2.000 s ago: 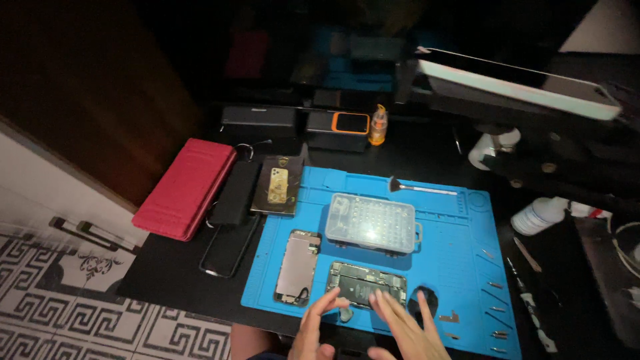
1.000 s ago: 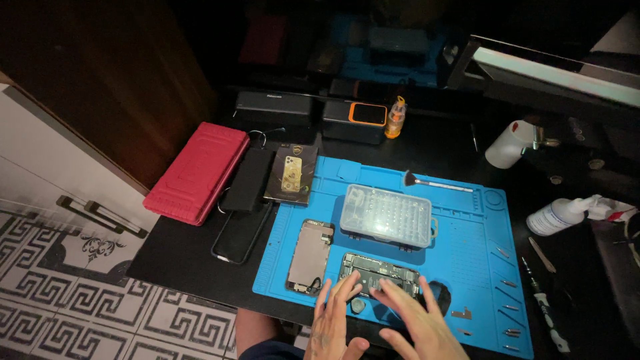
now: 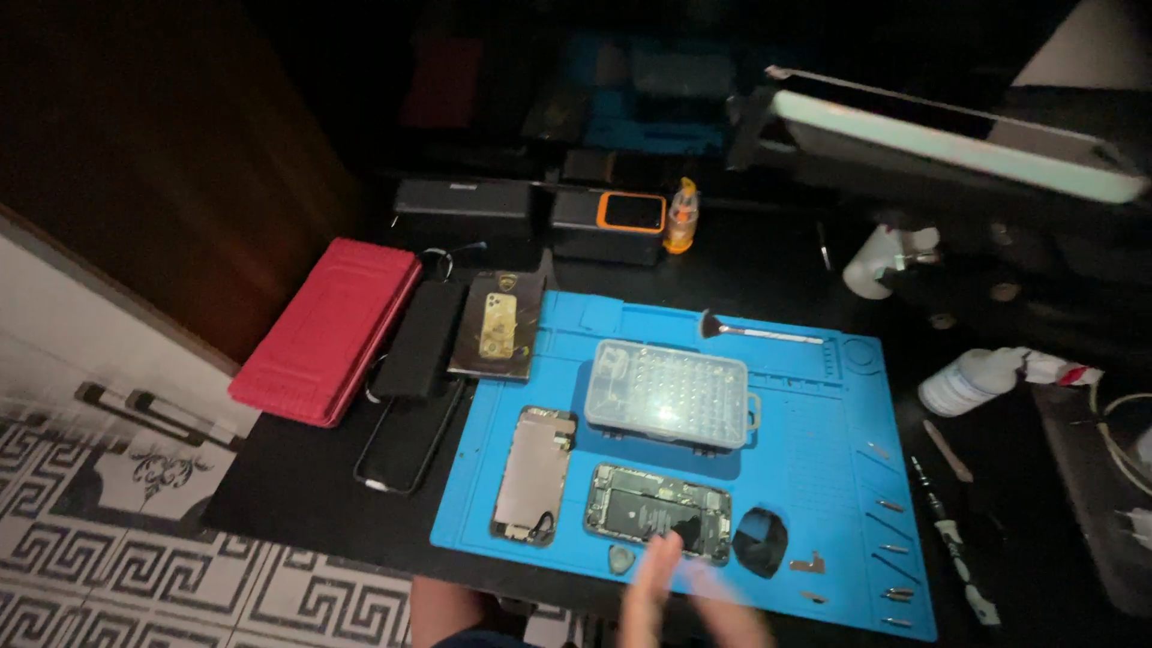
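Observation:
My left hand is blurred at the bottom of the view, its fingertips at the lower edge of an opened smartphone body whose battery and boards show. Just right of it is my right hand, also blurred, below the phone; whether it touches anything cannot be told. A detached phone display assembly lies back side up to the left. Above the phone sits a closed clear plastic case of small parts. A guitar-pick-shaped pry tool and a dark rounded object flank the phone's lower side.
The blue silicone mat carries a brush, small metal brackets and several driver bits. A screwdriver and bottles stand or lie right. Left are a red case, black phone cases and a box.
Both hands have drawn down from over the phone body toward the bottom edge, and sit closer together than one second ago. The phone, display assembly and clear case keep their places on the mat.

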